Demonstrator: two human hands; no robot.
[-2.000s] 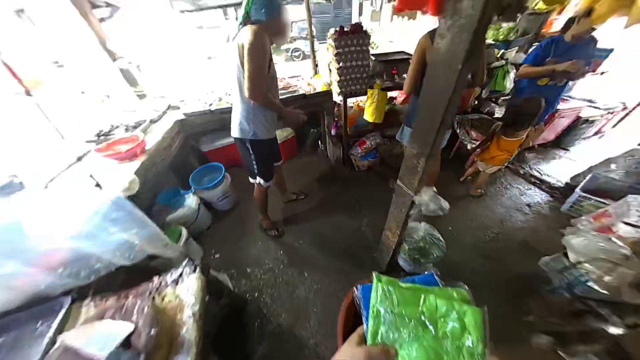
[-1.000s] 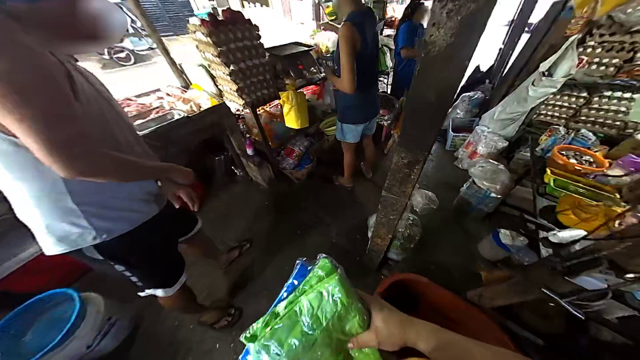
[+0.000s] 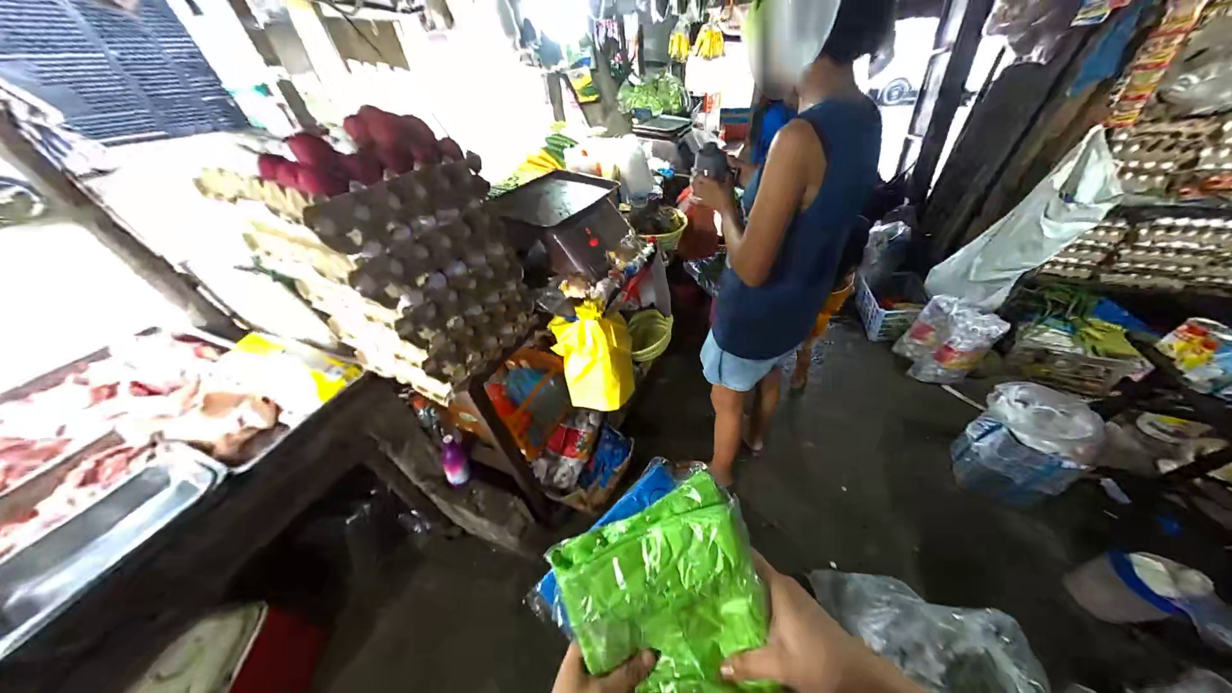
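Note:
A green package in clear plastic wrap point(image 3: 664, 577) is held in front of me at the bottom centre, with a blue wrapped package point(image 3: 630, 496) behind it. My right hand point(image 3: 804, 635) grips the green package at its lower right edge, thumb on the front. At the lower left edge, my left hand point(image 3: 606, 674) also grips it; only its fingertips and thumb show at the frame's bottom. The undersides of both packages are hidden.
A table with metal trays of meat point(image 3: 125, 491) stands left, beside stacked egg trays point(image 3: 414, 260) and a yellow bag point(image 3: 594, 356). A person in a blue sleeveless top point(image 3: 804, 231) stands ahead. Plastic bags point(image 3: 924, 626) and a bucket point(image 3: 1121, 587) lie right.
The view has moved forward past the post and the person in the light top. My left hand now shows on the green package; one second ago only one hand was seen.

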